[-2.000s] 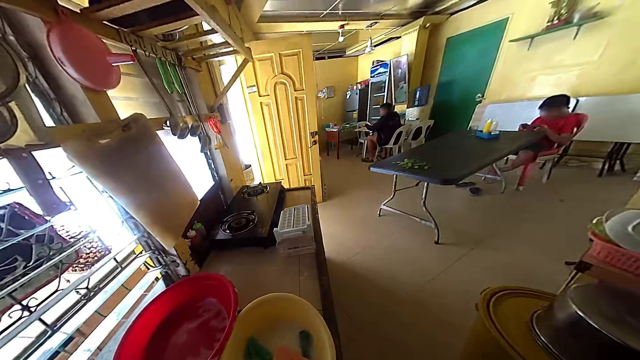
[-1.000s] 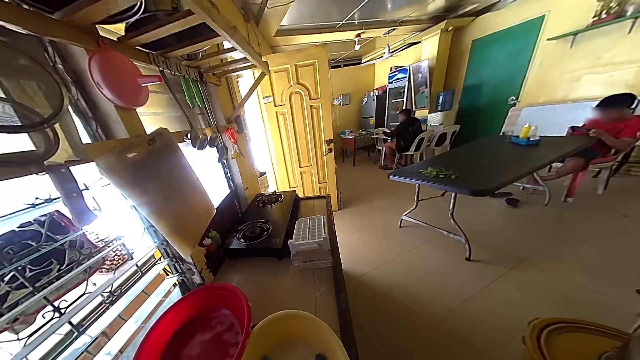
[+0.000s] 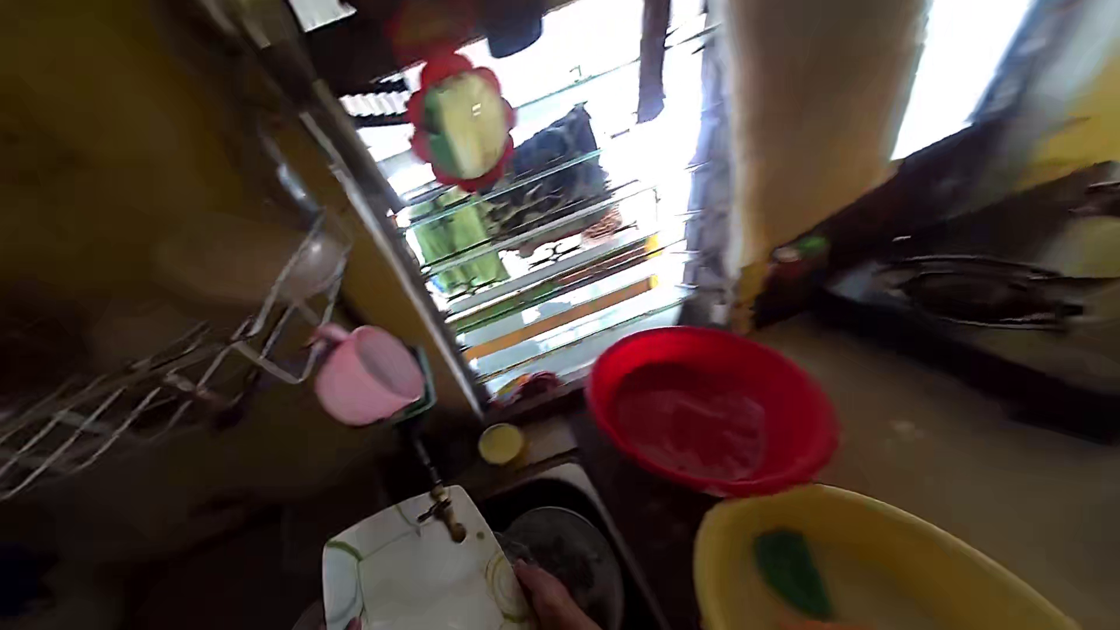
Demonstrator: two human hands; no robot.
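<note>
A white plate with green line decoration (image 3: 420, 564) is held below a brass faucet (image 3: 448, 516). My right hand (image 3: 553, 597) grips its right edge. Of my left hand (image 3: 353, 624) only a fingertip shows at the plate's lower edge; the rest lies out of frame. Beneath and beside the plate, a round dark pan (image 3: 564, 556) sits in the sink (image 3: 573, 477). Right of the sink stands a red plastic basin (image 3: 713, 407), and nearer is a yellow basin (image 3: 857, 560) with a green item (image 3: 792, 573) in it.
A pink mug (image 3: 367, 376) hangs by the faucet, left of the louvered window (image 3: 560, 262). A small yellow-topped container (image 3: 501, 444) stands behind the sink. Wire racking (image 3: 175, 385) lines the left wall. A gas stove (image 3: 980, 297) is on the counter at right.
The view has swung far left, from the room and table to the sink and window. The plate and my hands are now in view; neither showed in the earlier frames.
</note>
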